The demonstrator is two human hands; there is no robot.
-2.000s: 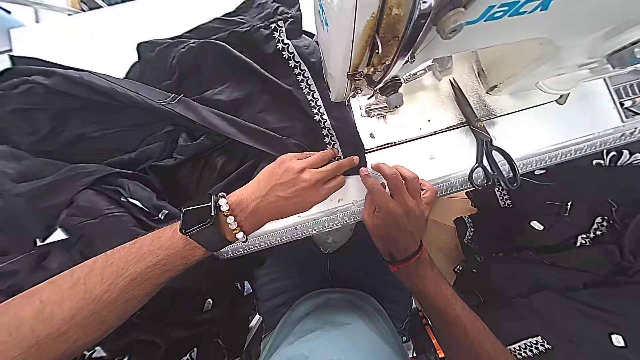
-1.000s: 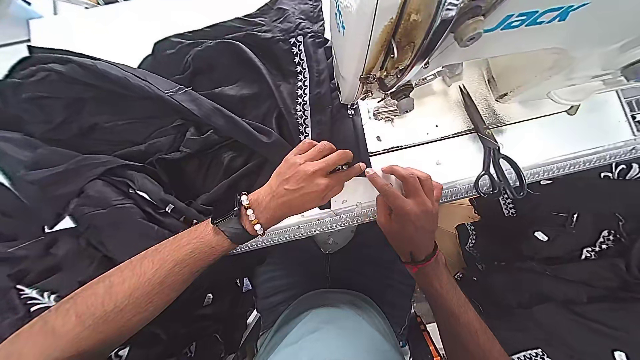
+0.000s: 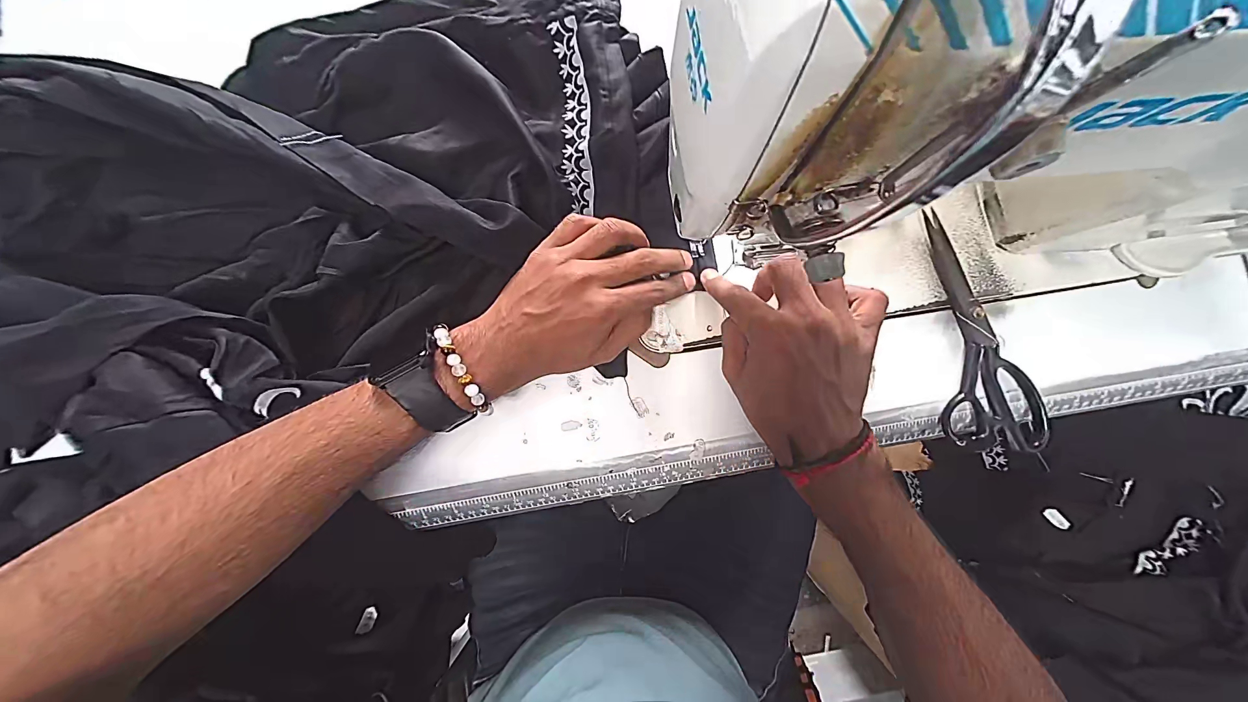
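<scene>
Black fabric (image 3: pixel 390 166) with a white embroidered band (image 3: pixel 577 117) lies over the left of a Jack sewing machine (image 3: pixel 829 107). My left hand (image 3: pixel 585 292), with a watch and a beaded bracelet at the wrist, pinches the fabric's edge just in front of the presser foot (image 3: pixel 765 252). Close to its fingertips, the index finger of my right hand (image 3: pixel 799 341) touches the same edge, while its other fingers are bent beside the needle area. My right fingers partly hide the foot. Black-handled scissors (image 3: pixel 980 341) lie on the machine bed to the right, blades pointing away.
A measuring tape (image 3: pixel 585 487) runs along the front edge of the white table (image 3: pixel 526 444). More black cloth (image 3: pixel 1102 585) with white embroidery and small white scraps lies below at the right. The machine head overhangs both hands closely.
Both hands have moved away from the table's front edge, up to the presser foot, with the fabric edge. The scissors remain on the bed. The view has shifted closer to the machine.
</scene>
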